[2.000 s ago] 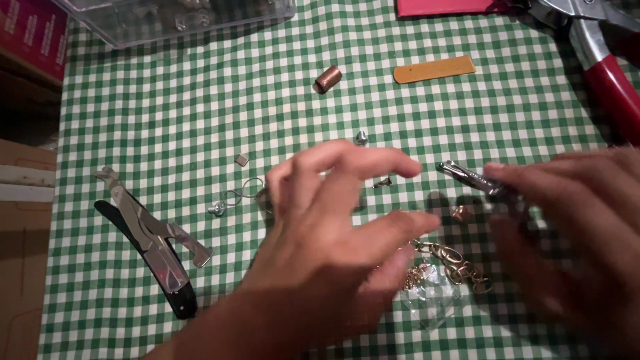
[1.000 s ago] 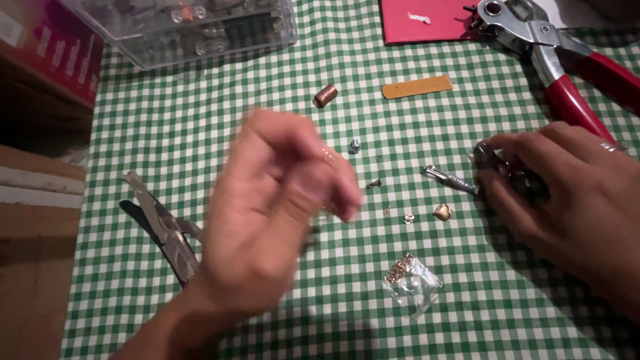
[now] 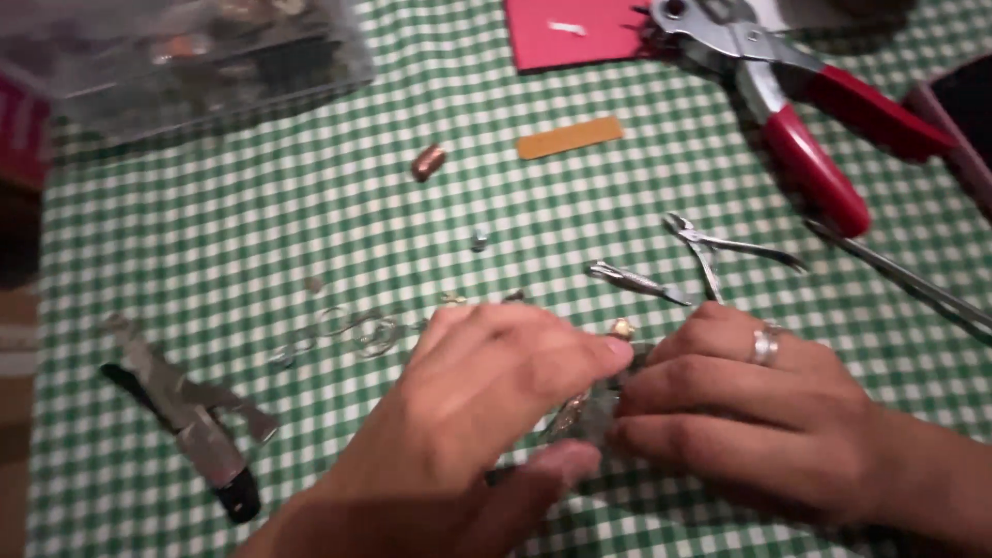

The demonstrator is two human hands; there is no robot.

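My left hand hovers over the checked cloth with thumb and fingers apart, next to a small clear bag holding gold-coloured bits. At the right side of that bag is my right hand, a silver ring on one finger; its fingertips are partly hidden, so whether they grip the bag does not show. A small gold-coloured piece lies by my left fingertips. Beyond my right hand lie small metal nippers and a slim metal tool. Thin metal rings lie left of my left hand.
A folding multi-tool lies at left, a clear plastic box at upper left. Farther back are a copper-coloured cylinder, a tan strip, a pink sheet and a red-handled rotary hole punch. A metal rod lies at right.
My left hand has moved down and right, to the clear bag. My right hand has come away from the metal tools toward the bag, and the nippers now lie uncovered.
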